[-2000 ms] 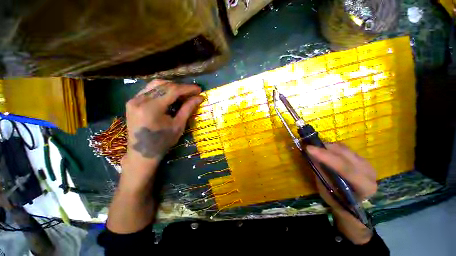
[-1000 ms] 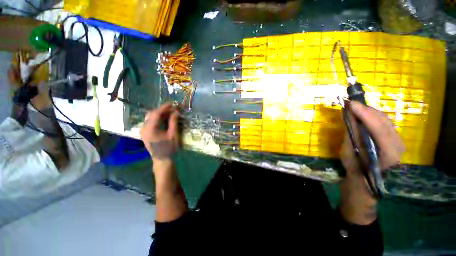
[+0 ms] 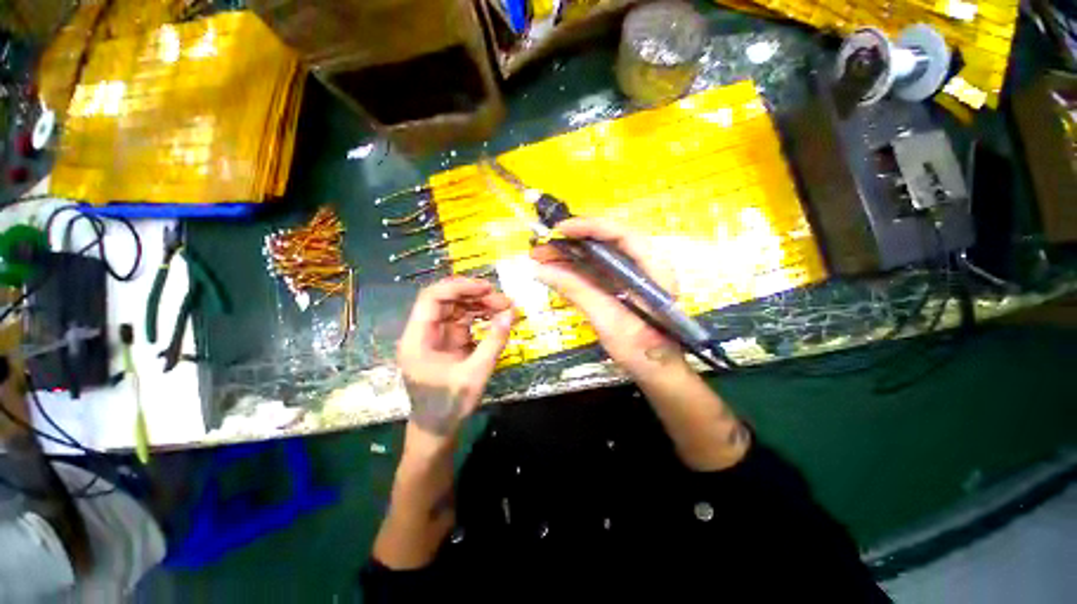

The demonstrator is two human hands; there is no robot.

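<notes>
The yellow flexible circuit panel [image 3: 697, 177] lies flat on the dark green bench. Several thin lead wires [image 3: 410, 220] project from its left edge. My right hand [image 3: 608, 277] holds the soldering iron [image 3: 626, 283] over the panel, its tip pointing up and left towards the panel's upper left part. My left hand [image 3: 455, 342] is at the panel's lower left edge, fingers curled with thumb and fingertips near each other; whether it holds a lead is too blurred to tell. A pile of loose orange-brown leads [image 3: 309, 254] lies to the left.
Stacked yellow panels [image 3: 177, 112] are at upper left on a blue tray. Green-handled pliers [image 3: 177, 295] and a yellow-green tool [image 3: 138, 401] lie on a white sheet. A cardboard box [image 3: 455, 112] and round container [image 3: 661, 53] stand above. A solder reel [image 3: 921, 61] and dark box [image 3: 886, 201] are right.
The view has shifted, bringing the reel and dark box into sight. My left hand has moved from beside the loose leads to the panel's edge. The iron has moved to the panel's left part.
</notes>
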